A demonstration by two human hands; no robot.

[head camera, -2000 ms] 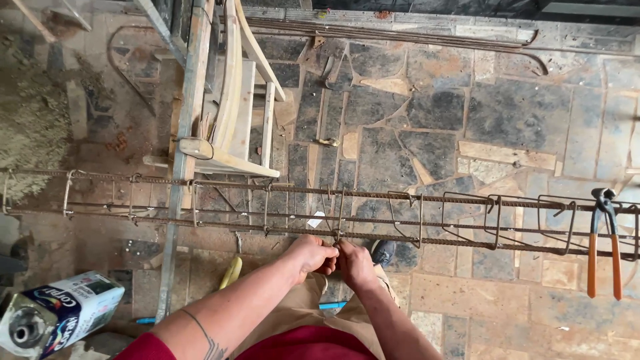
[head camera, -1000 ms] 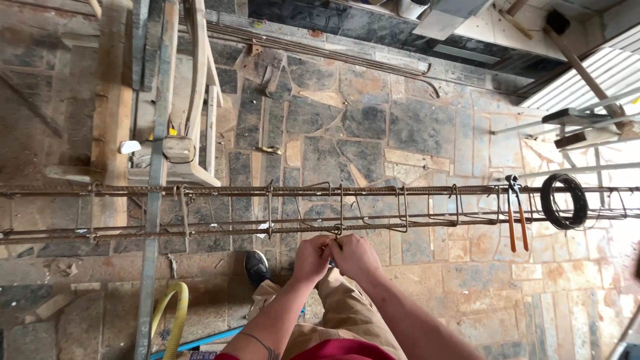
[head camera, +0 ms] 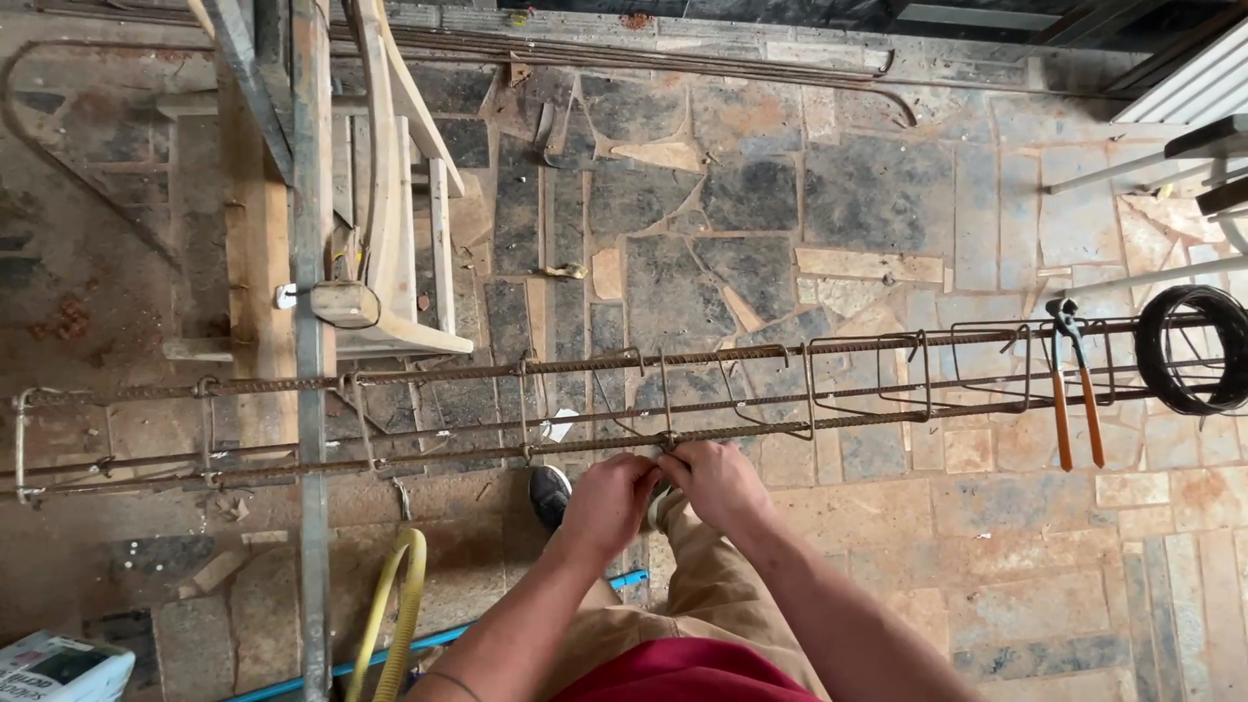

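Observation:
A long rebar cage [head camera: 585,444] with square wire stirrups [head camera: 808,390] runs across the view at waist height. My left hand [head camera: 609,497] and my right hand [head camera: 717,483] meet at its near bar, where a stirrup crosses. The fingertips of both are pinched together there, apparently on a thin tie wire that the fingers mostly hide. Orange-handled end-cutting pincers [head camera: 1077,390] hang over the cage to the right. Beyond them, a coil of black tie wire [head camera: 1191,349] rests on the cage's right end.
A metal bar [head camera: 313,546] and a wooden chair frame [head camera: 390,244] stand at left. Near my legs are a yellow hose [head camera: 390,604] and a blue pipe [head camera: 429,639]. Loose steel rods [head camera: 624,49] lie on the stone floor. A printed container [head camera: 63,668] sits at lower left.
The view has shifted back and forth along the cage. Both hands stay together at the near bar, with the fingers slightly repositioned. Nothing else has plainly moved.

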